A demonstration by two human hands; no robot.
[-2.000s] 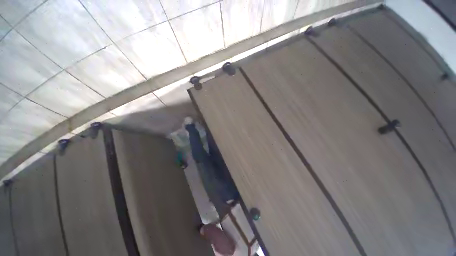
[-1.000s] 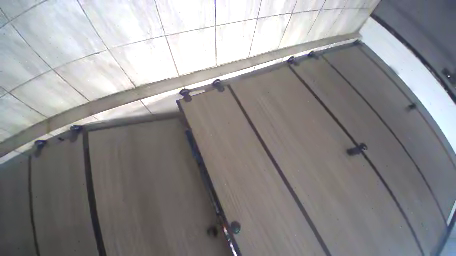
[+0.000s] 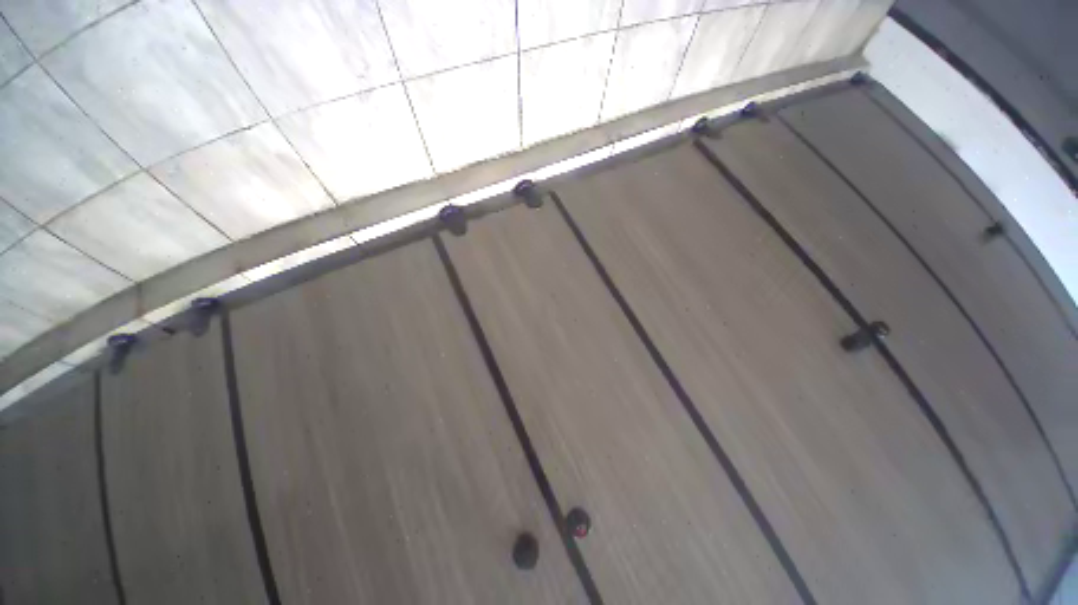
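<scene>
A cubicle door [image 3: 367, 390] of grey-brown wood grain stands shut, level with the panels beside it. The view is tilted, with the floor at the top. A dark round door knob [image 3: 526, 550] sits near the door's edge. A round indicator latch [image 3: 577, 522] with a small red mark sits across the dark gap line from it. Neither of my hands is in the picture.
Pale marbled floor tiles [image 3: 343, 71] run along the top, with a raised strip beside the panels. Short dark partition feet [image 3: 527, 193] stand at the floor line. Another pair of dark fittings [image 3: 865, 337] is at the right. A grey door [image 3: 1005, 53] is beyond a white wall [image 3: 946, 106].
The cubicle door was ajar, with a person's legs visible inside; it has swung shut and the person is hidden. The latch now shows red. The view has shifted slightly.
</scene>
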